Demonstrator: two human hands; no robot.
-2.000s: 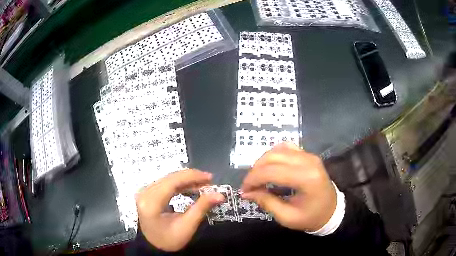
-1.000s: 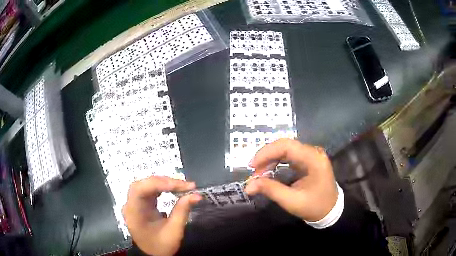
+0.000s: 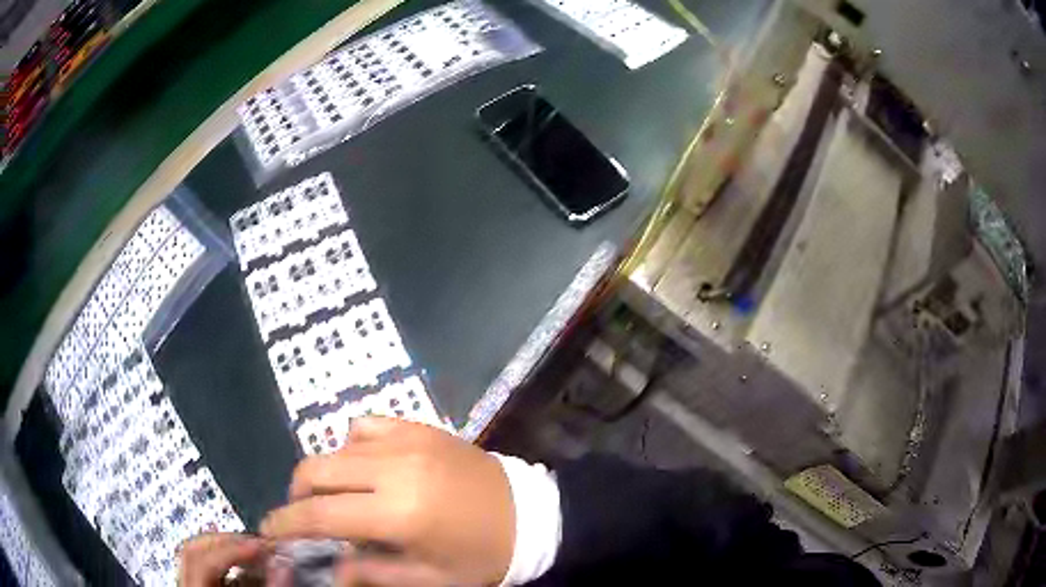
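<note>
My right hand (image 3: 396, 505) is at the bottom, its fingers on a small dark-looking board piece (image 3: 310, 562), partly hidden and blurred. My left hand (image 3: 216, 557) shows only as fingertips at the bottom edge beside that piece; the rest is cut off. Beyond my right hand, a column of white circuit board panels (image 3: 338, 353) with black marks runs away from me. A second, overlapping column of white panels (image 3: 143, 464) lies to the left.
A bagged board pack (image 3: 379, 75) lies at the back. A black smartphone (image 3: 555, 155) lies right of the panels. A narrow white board strip (image 3: 625, 32) is at the top. A green conveyor belt (image 3: 149, 120) curves at upper left. A worn metal machine (image 3: 803, 264) stands at right.
The view has swung to the right, so the panels and phone appear further left and more of the machine shows. My hands are closer together and lower left, with my left hand mostly cut off.
</note>
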